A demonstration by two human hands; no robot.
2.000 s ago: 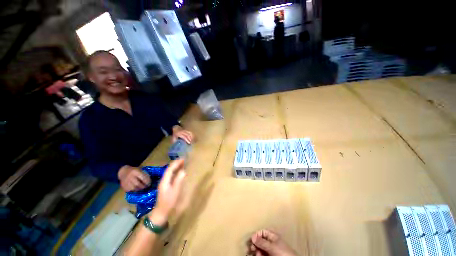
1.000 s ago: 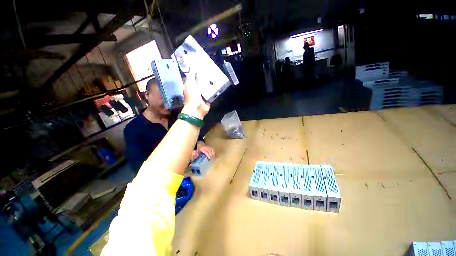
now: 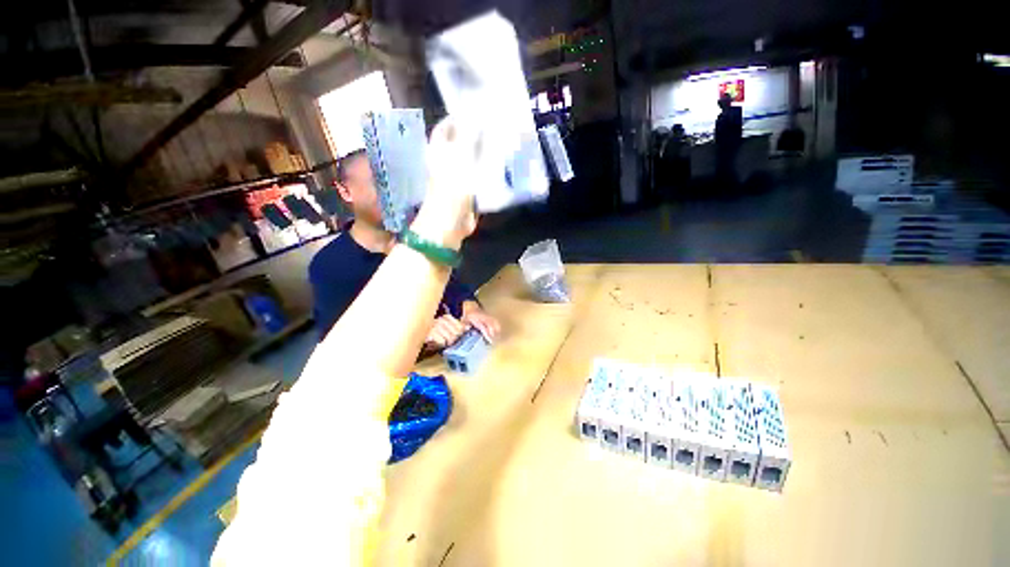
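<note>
My left hand is raised at upper centre with a green bangle at the wrist. It is at a hanging pale metal panel; glare and blur hide whether the fingers close on it. A second hanging panel is just left of the hand. A row of several slotted metal enclosures sits on the table with dark openings facing me. My right hand is not in view.
The cardboard-covered table bears a clear bag of small parts and a blue plastic bag. A co-worker in dark clothing has both hands on an enclosure. Stacked pale parts stand at far right.
My left hand has risen from near the blue bag to the hanging panel, which has shifted and tilted. My right hand has left the view. The view has turned, and the right-hand enclosure group is gone.
</note>
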